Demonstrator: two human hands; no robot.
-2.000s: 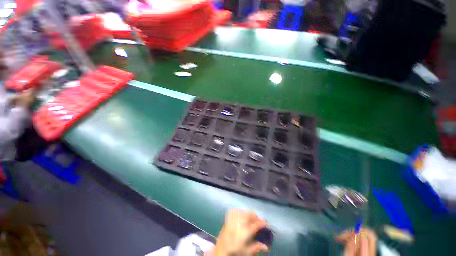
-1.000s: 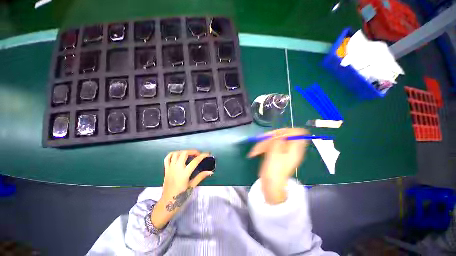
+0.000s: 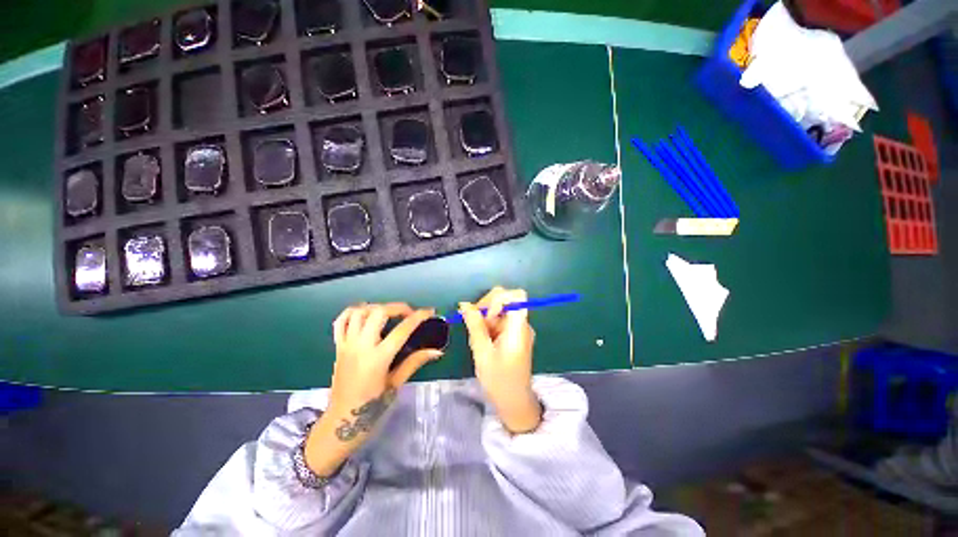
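Observation:
My left hand (image 3: 366,351) holds a dark smartwatch body (image 3: 425,339) just above the green mat near its front edge. My right hand (image 3: 502,351) grips a thin blue stick (image 3: 544,302) like a pen. The stick's left tip is at the right edge of the watch body; whether it touches cannot be told. The black foam tray (image 3: 294,270) lies at the left with dark watch bodies in its square pockets. One pocket in the second row from the back (image 3: 198,100) is empty.
A clear bottle (image 3: 567,199) stands by the tray's right side. Several spare blue sticks (image 3: 688,176), a small blade (image 3: 695,226) and a white wipe (image 3: 699,295) lie to the right. A blue bin (image 3: 764,113) holds white cloths. A red-orange tray (image 3: 906,197) is at far right.
My right hand has moved left and down from beside the bottle, bringing the stick to the watch body. My left hand still holds the watch body. The view has shifted since the earlier frames.

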